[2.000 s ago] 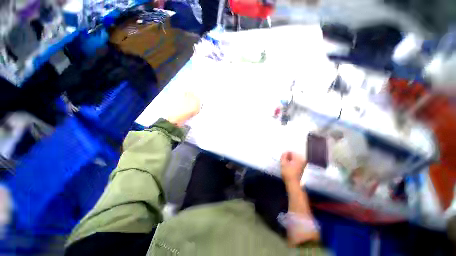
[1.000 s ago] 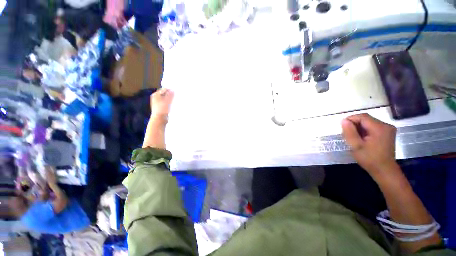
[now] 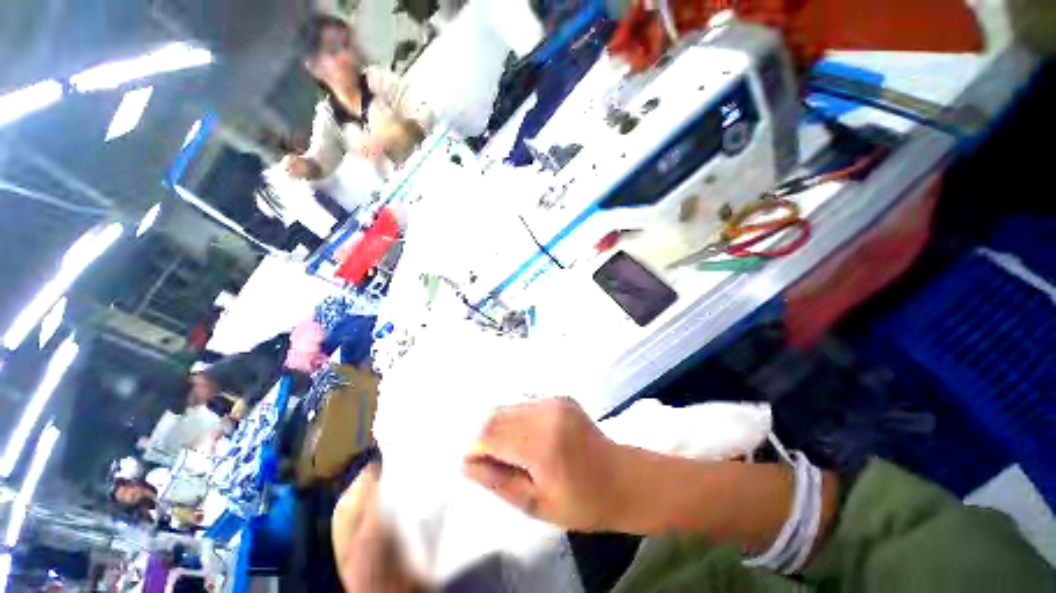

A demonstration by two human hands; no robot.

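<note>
A white garment piece (image 3: 492,539) hangs below my right hand at the table's front edge, overexposed against the white table. My right hand (image 3: 550,463) has its fingers curled on this fabric. More white fabric (image 3: 701,429) shows behind my right wrist. My left hand (image 3: 365,535) is blurred and cut off by the bottom edge, beside the fabric's left side; its fingers and grip cannot be made out. The white sewing machine (image 3: 683,127) lies beyond, with its needle area (image 3: 507,317) above and left of my right hand.
A smartphone (image 3: 635,287) lies right of the needle area, with scissors (image 3: 770,227) and a green-handled tool (image 3: 732,265) farther right. A blue crate (image 3: 984,336) is at the right. Another person (image 3: 359,110) is beyond the table. A brown box (image 3: 336,429) is at the left.
The view has swung up and tilted. My hands, apart and resting at the table before, are now close together. White fabric now shows at my right hand.
</note>
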